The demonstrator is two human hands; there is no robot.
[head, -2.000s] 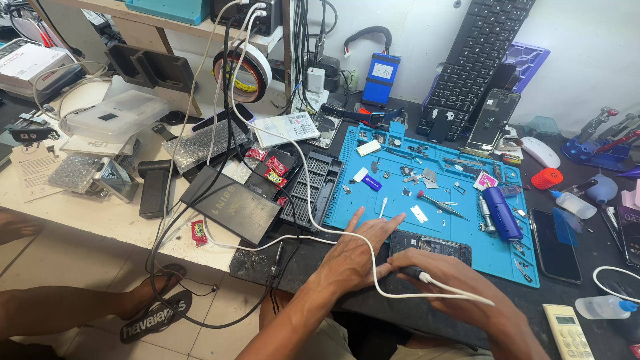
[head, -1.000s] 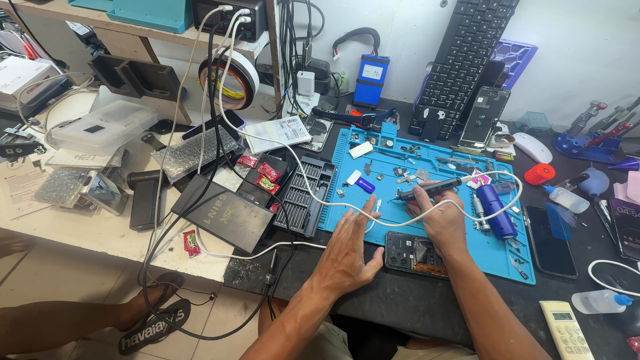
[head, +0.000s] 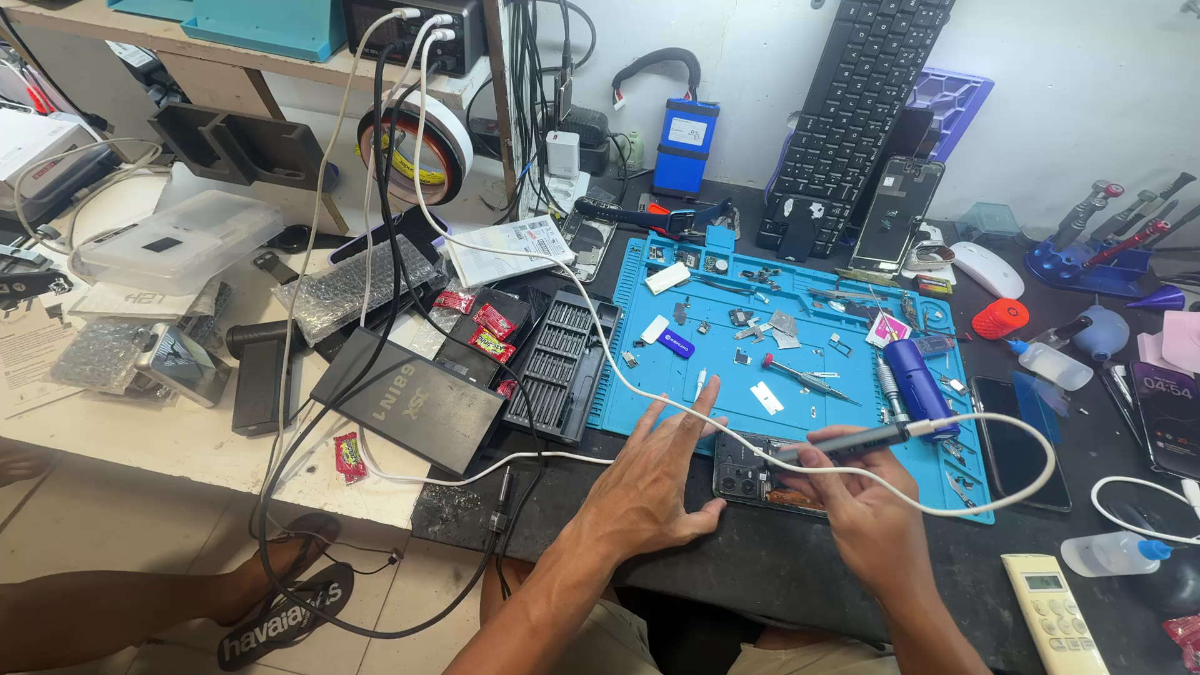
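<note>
My right hand (head: 858, 487) grips a dark pen-shaped powered tool (head: 848, 444), its tip toward the left over an opened smartphone (head: 745, 471) at the front edge of the blue silicone repair mat (head: 647, 412). A white cable runs from the tool's back end. Spread fingers mark my left hand (head: 647, 483), which rests palm down at the phone's left side and holds nothing. Beyond it on the mat lie a white-tipped stick (head: 701, 381), a screwdriver (head: 808, 377), a blue-violet piece (head: 675, 343) and small metal parts. A blue cylinder (head: 919, 389) lies at the mat's right.
A screwdriver bit case (head: 562, 366) and a dark box (head: 410, 401) sit left of the mat. White and black cables hang across the left. At right are a dark phone (head: 1017, 441), squeeze bottles (head: 1055, 364) and a remote control (head: 1055, 609). Another person's sandaled foot (head: 281, 572) is on the floor.
Two seconds ago my hands were close together over the phone. They are now apart, and the right hand holds the tool more level, lower than one second ago.
</note>
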